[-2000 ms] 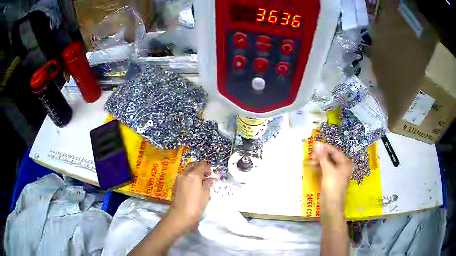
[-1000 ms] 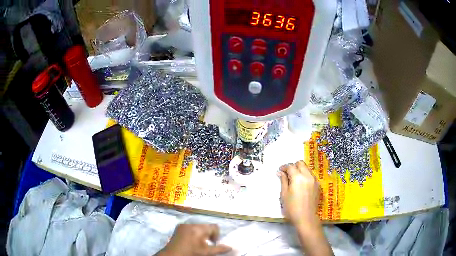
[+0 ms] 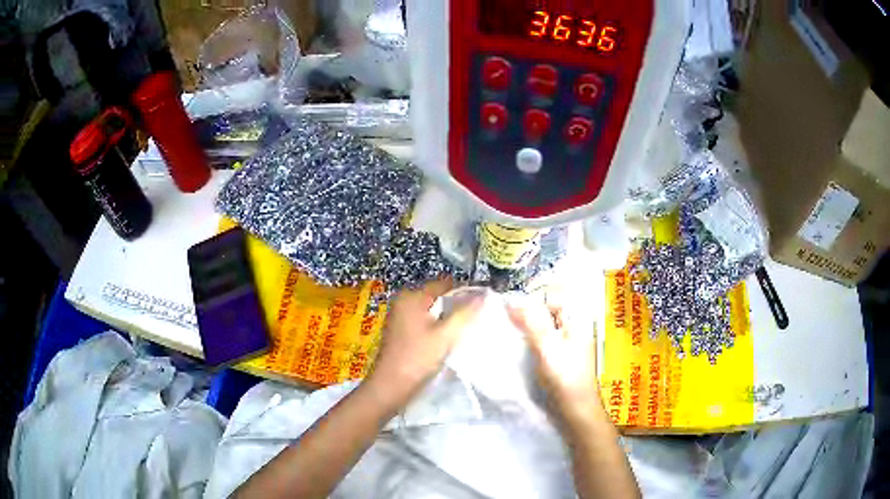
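My left hand (image 3: 418,336) and my right hand (image 3: 558,346) hold a pale garment (image 3: 488,351) between them, its edge raised at the machine's pressing point. The snap button attaching machine (image 3: 546,117) stands over the table centre, its counter showing 3636. Its yellowish labelled collar (image 3: 508,246) is just beyond my fingertips. The garment and fingers hide the lower die. The garment hangs over the table's front edge onto my lap. Whether a small snap part is between my fingers cannot be seen.
Left snap parts (image 3: 415,263) lie by a full plastic bag (image 3: 317,205). Right snap parts (image 3: 688,302) lie on a yellow sheet (image 3: 625,390). A smartphone (image 3: 228,297), black bottle (image 3: 115,195) and red bottle (image 3: 174,136) are left. A black stick (image 3: 771,298) and cardboard box (image 3: 829,224) are right.
My left hand has come up from the lap and my right hand has moved left to meet it. Both now hold the garment, lifted from the lap to the die area. The counter is unchanged.
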